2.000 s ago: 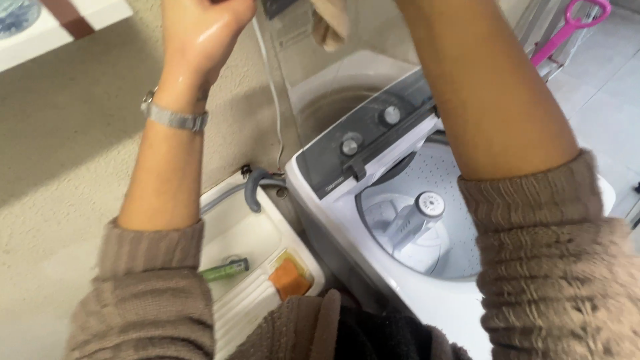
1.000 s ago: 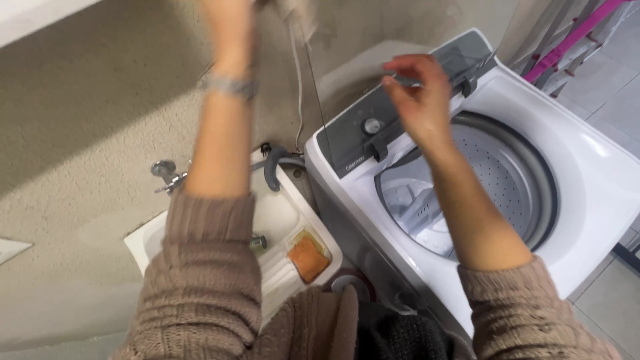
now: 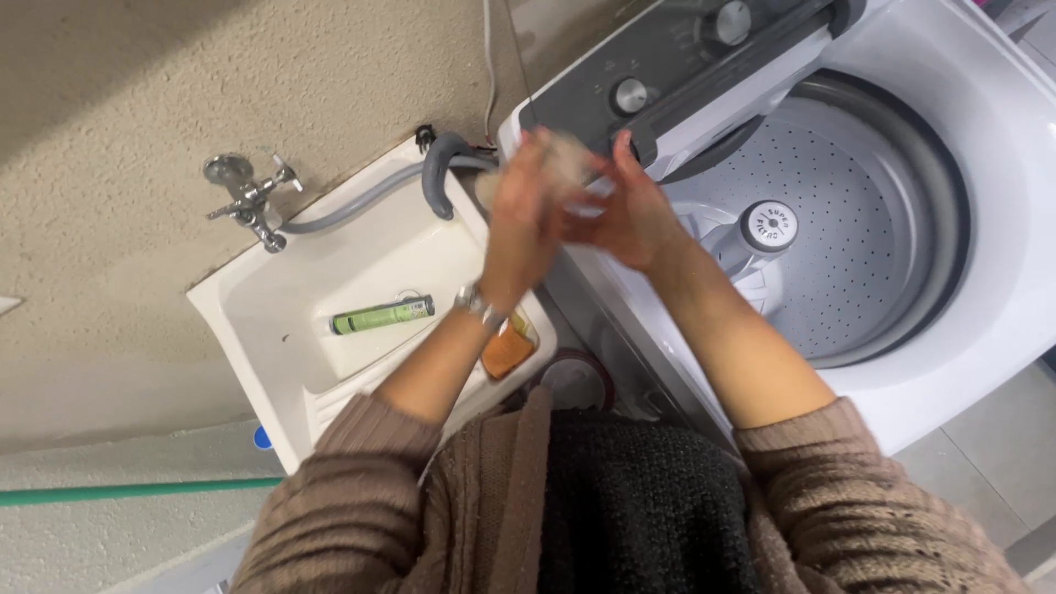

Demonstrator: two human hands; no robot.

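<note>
My left hand is closed on a pale beige cloth, which is blurred by motion and partly hidden by the fingers. My right hand is beside it with the fingers spread toward the cloth; whether they touch it cannot be told. Both hands are above the near-left corner of the control panel of a white top-loading washing machine. Its lid is up, and the drum with its central agitator shows on the right.
A white laundry sink holds a green tube, with an orange sponge at its corner. A metal tap with a grey hose is on the wall. A green pole lies at lower left.
Both hands have come down and together; my left hand was higher with the cloth, and my right hand was apart over the washer panel. The view has shifted, showing more of the sink.
</note>
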